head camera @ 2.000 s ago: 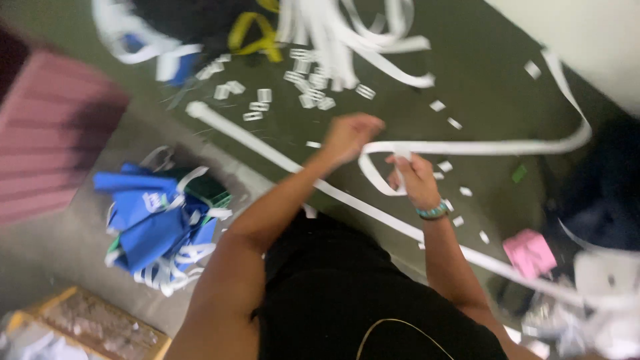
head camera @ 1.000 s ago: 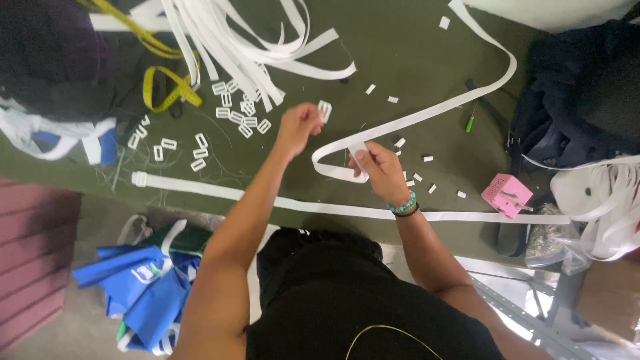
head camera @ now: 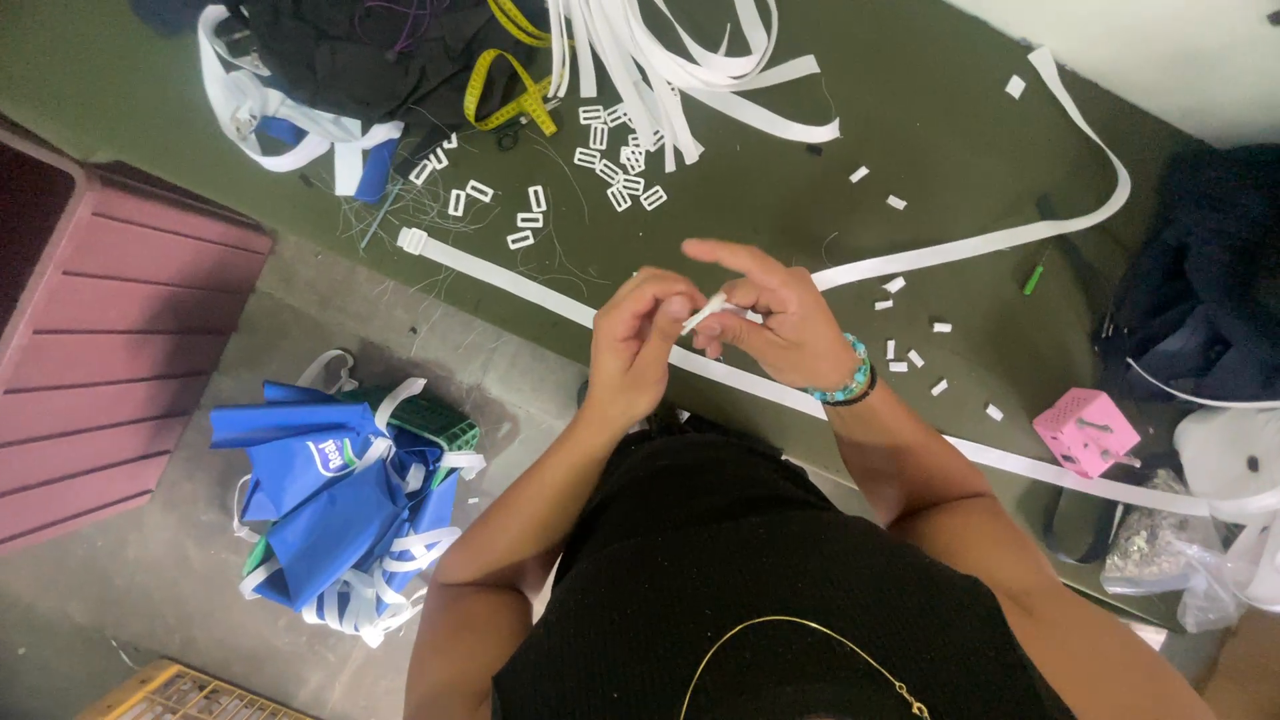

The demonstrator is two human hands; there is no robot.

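My left hand [head camera: 645, 335] pinches a small white plastic strap slider [head camera: 704, 312] between thumb and fingertips. Close against it, my right hand [head camera: 775, 315] grips the end of a white webbing strap [head camera: 930, 250], its index finger stretched out; the fingers partly hide where strap and slider meet. The strap runs right across the table and curves up to the far edge. A second white strap [head camera: 510, 288] lies along the near table edge, with a slider at its left end. Loose white sliders [head camera: 608, 170] are scattered at the upper middle, below a bundle of white straps [head camera: 640, 60].
A yellow measuring tape [head camera: 500, 95] and dark fabric [head camera: 350, 70] lie upper left. Small white pieces, a green-handled tool [head camera: 1033, 280] and a pink box [head camera: 1087, 432] are on the right. Blue bags [head camera: 340, 500] and a pink plastic crate [head camera: 120, 330] stand below left.
My left hand, raised apart with a slider one second ago, has come together with my right hand at the strap end. The loop of strap beside my right hand no longer shows.
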